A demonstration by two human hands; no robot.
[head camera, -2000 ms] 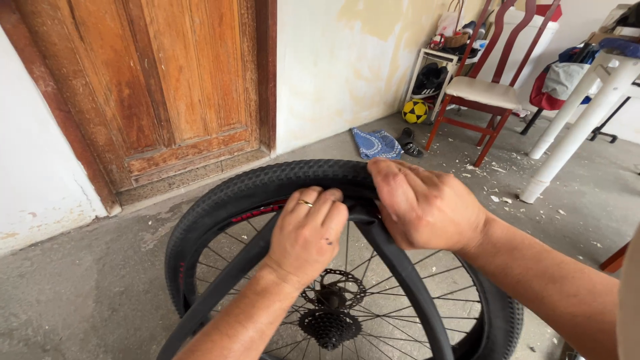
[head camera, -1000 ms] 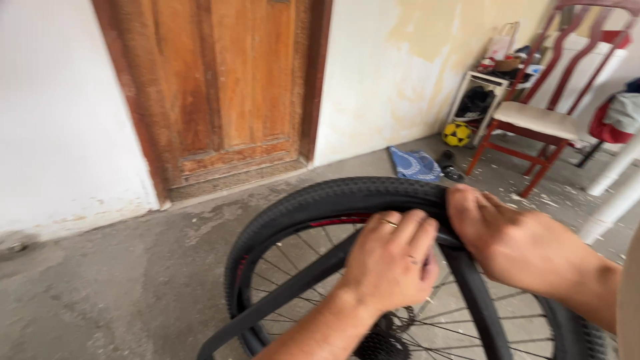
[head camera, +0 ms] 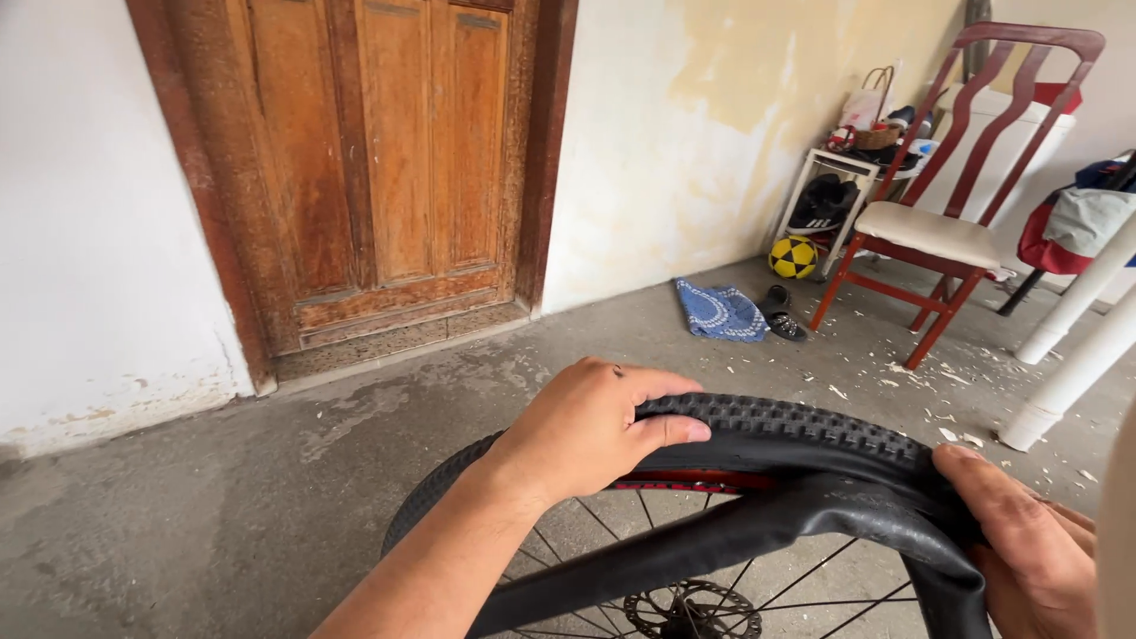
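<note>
A knobby black bicycle tire (head camera: 799,424) sits on a spoked wheel, whose red-marked rim (head camera: 683,485) shows under the tire's near edge. My left hand (head camera: 586,426) grips the top of the tire, thumb on the near sidewall and fingers over the tread. My right hand (head camera: 1021,532) holds the tire at the right, beside a bunched part of the inner tube; its fingers are partly hidden. The black inner tube (head camera: 657,550) hangs largely outside the tire, crossing the spokes and bending down near my right hand. Below lies the brake disc (head camera: 692,611) at the hub.
A wooden door (head camera: 399,160) stands ahead. A blue cloth (head camera: 721,311), sandals (head camera: 783,319) and a yellow ball (head camera: 792,256) lie near a small shoe rack (head camera: 821,200). At the right are a wooden chair (head camera: 932,232), white table legs (head camera: 1065,390) and scattered pale flakes.
My left hand has moved from beside my right hand and the tube to the top of the tire, farther left. The hands are now apart. The view has turned left.
</note>
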